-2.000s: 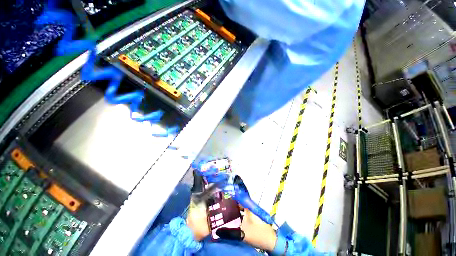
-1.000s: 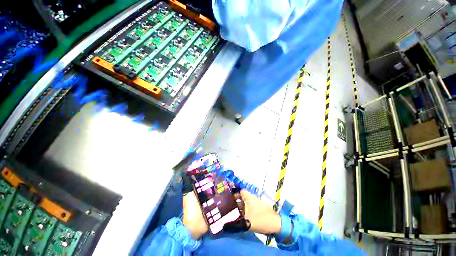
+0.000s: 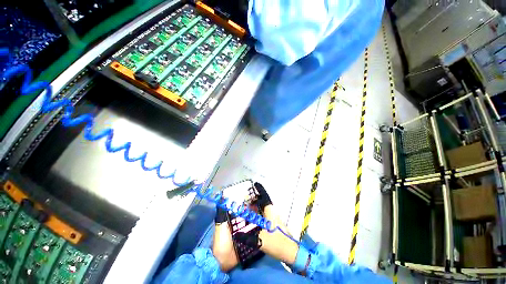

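Note:
A smartphone [image 3: 239,228] with a partly lit screen is held low, below the line's edge. My left hand [image 3: 223,238] grips it along its left side. My right hand [image 3: 272,236] is on its right side, with a black-covered finger over the upper screen. Black coverings show on some fingers. A blue coiled cord [image 3: 131,151] runs from the upper left across the line and over the phone to my right wrist, hiding part of the screen.
A pallet [image 3: 180,55] of green circuit boards with orange bars lies on the conveyor, another [image 3: 41,244] at lower left, with a shiny plate [image 3: 119,163] between. A person in a blue smock [image 3: 310,50] stands ahead. A rack [image 3: 444,188] with cartons is at right.
My right hand has moved up over the phone's screen. The blue cord hangs stretched and clearer over the conveyor and the phone.

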